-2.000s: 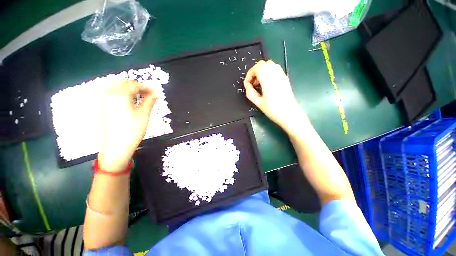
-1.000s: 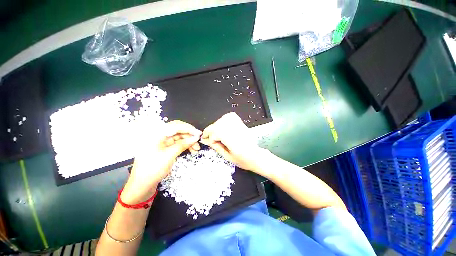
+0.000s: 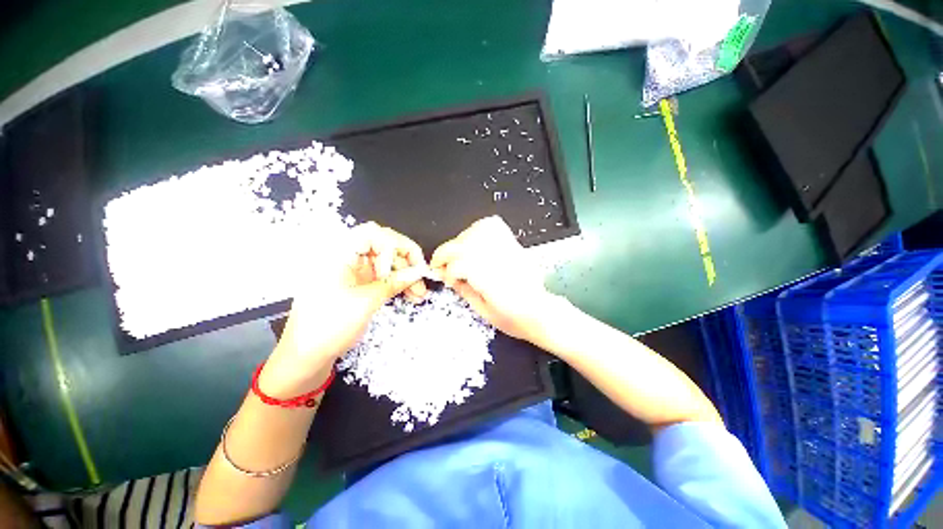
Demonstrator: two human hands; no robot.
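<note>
My left hand [image 3: 364,285] and my right hand [image 3: 490,271] meet fingertip to fingertip above the upper edge of the small black tray [image 3: 517,364]. A tiny white part [image 3: 432,274] shows between the fingertips; whether a pin is in my right fingers is too small to tell. A white heap of small pieces [image 3: 419,356] lies on the small tray below my hands. Loose white parts [image 3: 196,248] cover the left of the long black tray [image 3: 403,176]. Thin silvery pins [image 3: 517,165] lie scattered at its right end.
A clear plastic bag [image 3: 248,67] lies upper left, a bag of small parts [image 3: 682,67] upper right. A thin dark stick [image 3: 590,145] lies right of the long tray. Spare black trays [image 3: 827,119] are stacked askew at right. A blue crate [image 3: 827,382] stands lower right, a black tray [image 3: 47,186] far left.
My left hand has come from the loose white parts and my right hand from the pins; they met over the small tray. Since one second ago they have stayed together there; the view has shifted slightly.
</note>
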